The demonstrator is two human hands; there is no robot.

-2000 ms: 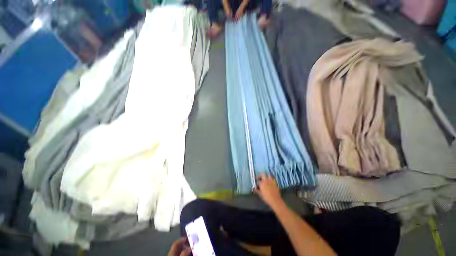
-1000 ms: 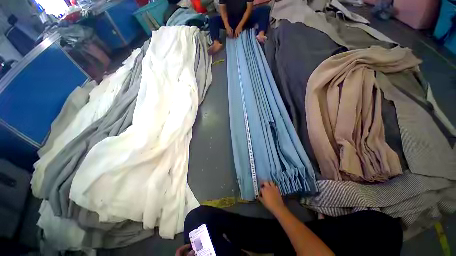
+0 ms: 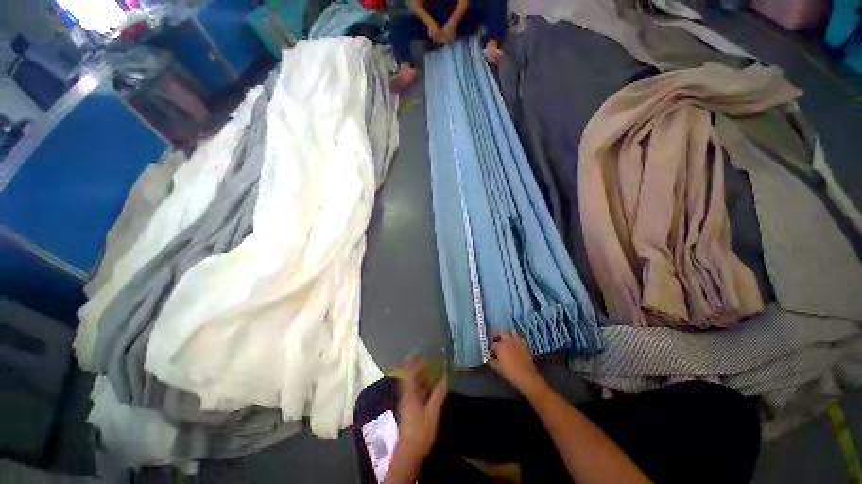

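Observation:
A long blue curtain (image 3: 515, 227) lies in lengthwise pleats on the floor in front of me. A white tape measure (image 3: 473, 269) runs lengthwise along its left part. My right hand (image 3: 510, 357) is at the near edge of the curtain, its fingertips at the tape's near end; whether they pinch the tape or the cloth is hard to tell. My left hand (image 3: 418, 402) is raised over my lap, blurred, left of the curtain's near edge. A lit smartphone (image 3: 381, 442) lies on my lap beside my left wrist.
A white curtain (image 3: 284, 227) and light grey cloth lie left. Dark grey cloth (image 3: 553, 123), a folded beige-pink curtain (image 3: 652, 198) and striped fabric (image 3: 690, 354) lie right. A person (image 3: 444, 24) sits at the far end, hands by the blue curtain. Blue panels (image 3: 85, 170) stand left.
My left hand has let go of the phone and moved up and right, towards the curtain's near edge. My right hand stays at the tape's near end.

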